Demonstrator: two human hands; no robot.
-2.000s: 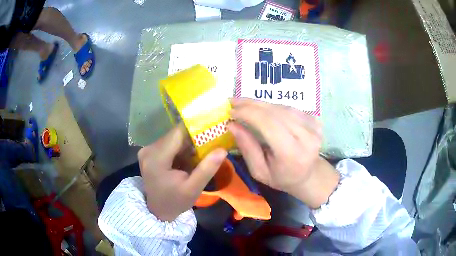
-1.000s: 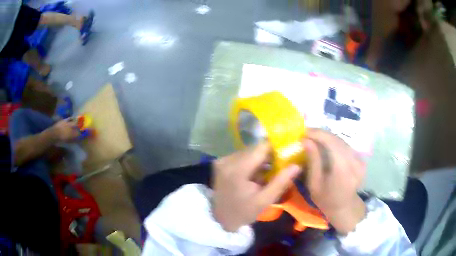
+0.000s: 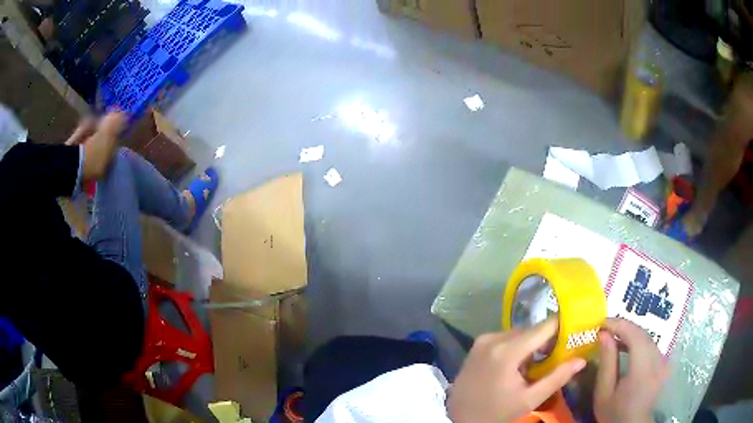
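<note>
The yellow packing tape roll (image 3: 584, 301) is upright in front of me, over the near edge of the wrapped carton (image 3: 483, 258). My left hand (image 3: 505, 373) holds it, fingers in the core and thumb on the outer face. My right hand (image 3: 632, 372) has its fingertips at the roll's right side, by a red-and-white printed patch; whether they pinch the tape end is unclear. An orange part of the tape gun (image 3: 551, 411) shows below the hands, mostly hidden. The battery label (image 3: 650, 296) and the white shipping label (image 3: 563, 240) lie on the carton.
A person in black (image 3: 62, 248) sits at the left by a red stool (image 3: 177, 343) and an open brown carton (image 3: 262, 240). A blue pallet (image 3: 169, 49) is at the upper left. Brown cartons (image 3: 553, 37) stand at the back. A white strip (image 3: 615, 168) lies beyond the wrapped carton.
My view has swung left, so the carton and hands now sit at the lower right. The roll remains in my left hand. The seated person and blue pallet have come into view.
</note>
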